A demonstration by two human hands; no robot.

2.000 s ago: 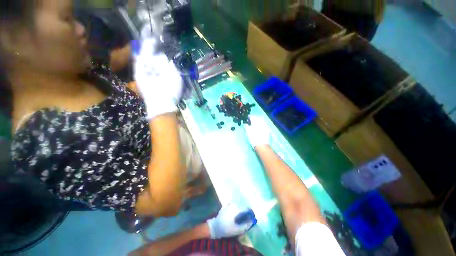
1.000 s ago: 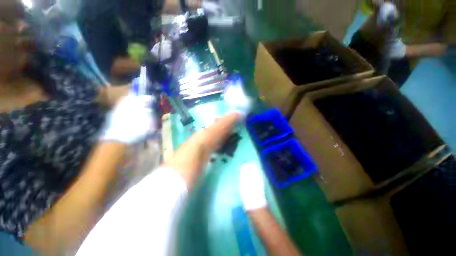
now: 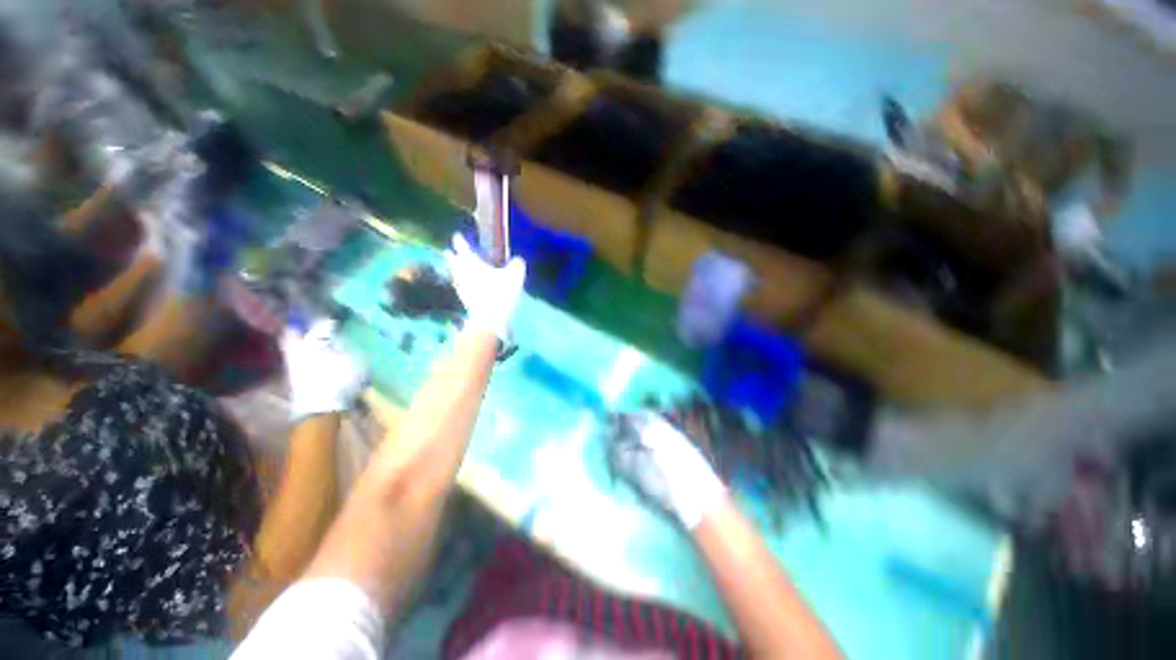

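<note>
My left hand (image 3: 488, 286), in a white glove, is raised over the far part of the turquoise mat. It is closed around the lower end of a narrow silver-white aluminium profile (image 3: 491, 217), which stands nearly upright. My right hand (image 3: 673, 475), also white-gloved, is low over the mat, at the left edge of a pile of small black parts (image 3: 761, 464). Something dark shows at its fingers; blur hides whether it is a held part or the glove's palm. A second dark pile (image 3: 423, 294) lies on the mat beyond my left forearm.
A neighbouring worker (image 3: 129, 496) sits at the left, a gloved hand (image 3: 320, 371) at the mat's edge. Blue bins (image 3: 552, 262) (image 3: 754, 371) and a pale phone (image 3: 713, 299) stand along the back edge. Open cartons (image 3: 580, 200) of black parts line the rear. More people show beyond.
The view has swung to the right. My left hand has taken hold of the profile and raised it. My right hand is now beside the nearer black pile.
</note>
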